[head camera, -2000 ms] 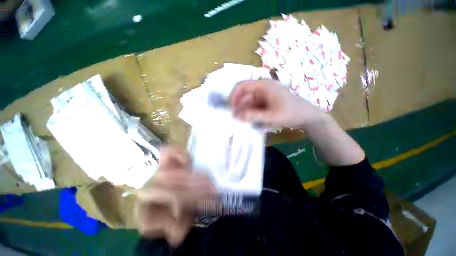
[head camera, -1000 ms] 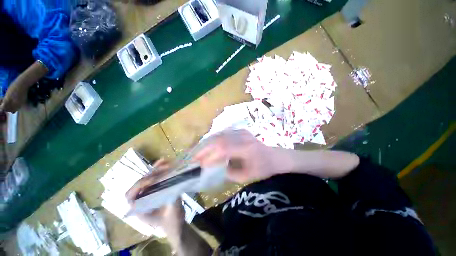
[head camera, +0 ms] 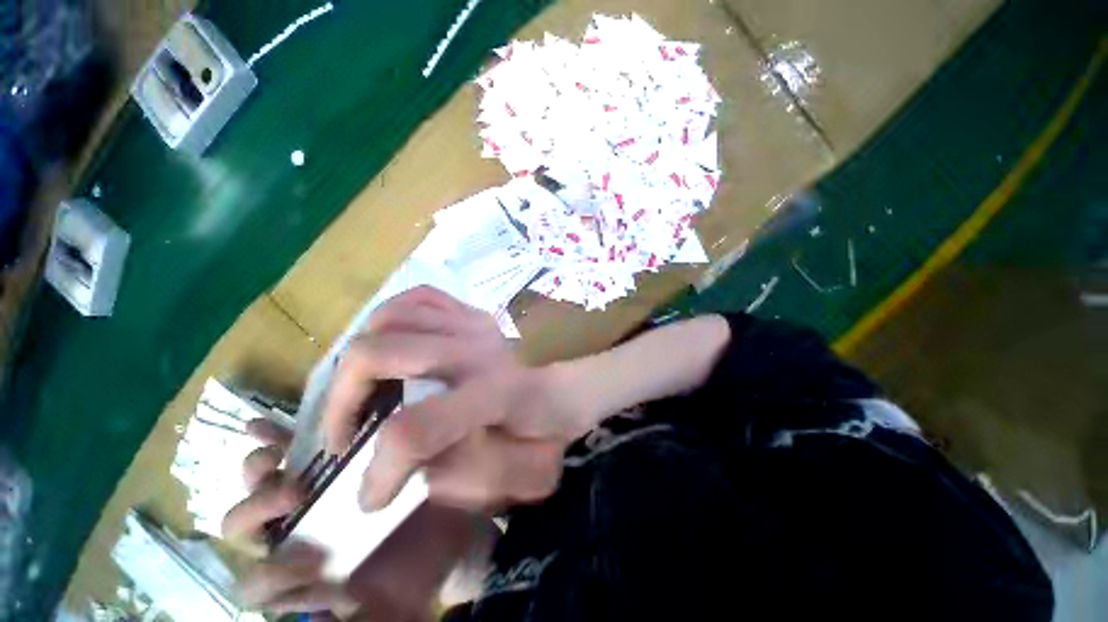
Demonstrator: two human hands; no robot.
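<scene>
A white retail box [head camera: 365, 498] with a dark band is held up in front of me, tilted, its opening showing dark between the walls. My left hand [head camera: 286, 535] is around its lower left end. My right hand [head camera: 456, 401] is on its upper right part, fingers over the open edge. Both hands are slightly blurred. Beyond them lie the fanned white leaflets [head camera: 476, 249], partly behind my right hand, touching a large heap of small cards [head camera: 608, 134] with red print. Inside the box I cannot make out any contents.
Flat white boxes [head camera: 213, 456] lie left of my hands, with another stack [head camera: 170, 565] nearer the lower left edge. Two white trays with devices [head camera: 194, 83] [head camera: 88, 258] stand on the green belt [head camera: 352, 109]. Thin white strips lie there too. A yellow floor line [head camera: 972, 219] runs at right.
The box has tipped more steeply, and my right hand's fingers now reach over its opening. The camera view has shifted, so the trays and card heap appear further left and higher.
</scene>
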